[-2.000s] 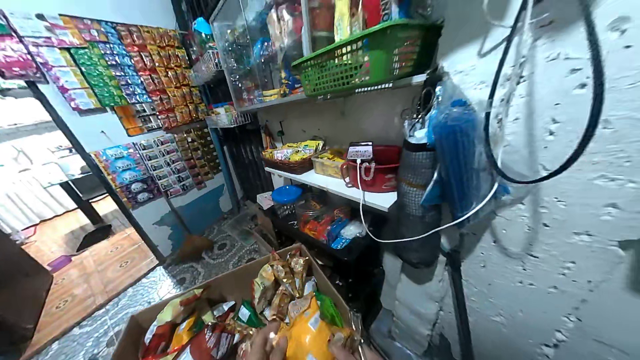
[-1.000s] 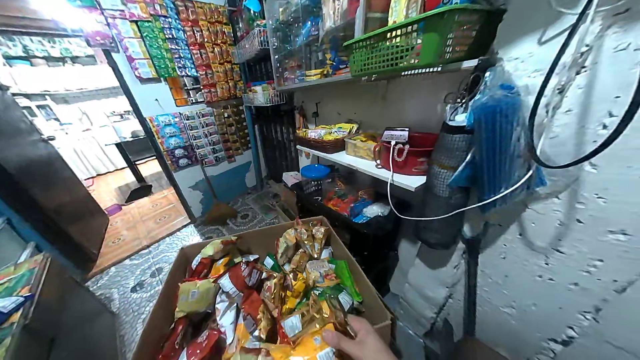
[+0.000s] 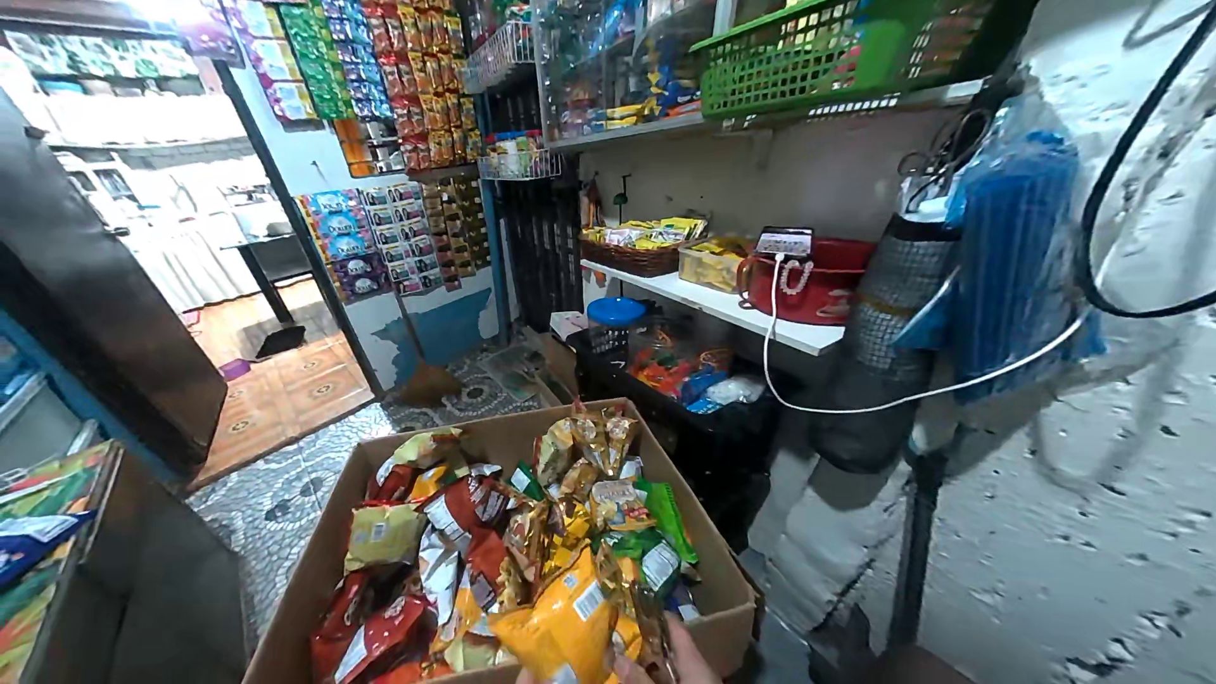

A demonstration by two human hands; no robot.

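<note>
An open cardboard box full of foil snack packets fills the lower middle of the view. At its near side my right hand has its fingers on a yellow snack packet and brown-gold packets. Only a fingertip of my left hand shows, at the bottom edge beneath the yellow packet; what it grips is hidden. Around them lie red packets, a pale green-gold packet and a green packet.
Behind the box stands a black crate with packaged goods. A white shelf holds a wicker basket, a red container and a phone on a white cable. A broom leans near the doorway. A counter stands left.
The yellow packet is now raised at the box's near side, compared with one second ago. My left fingertip has come into view beneath it.
</note>
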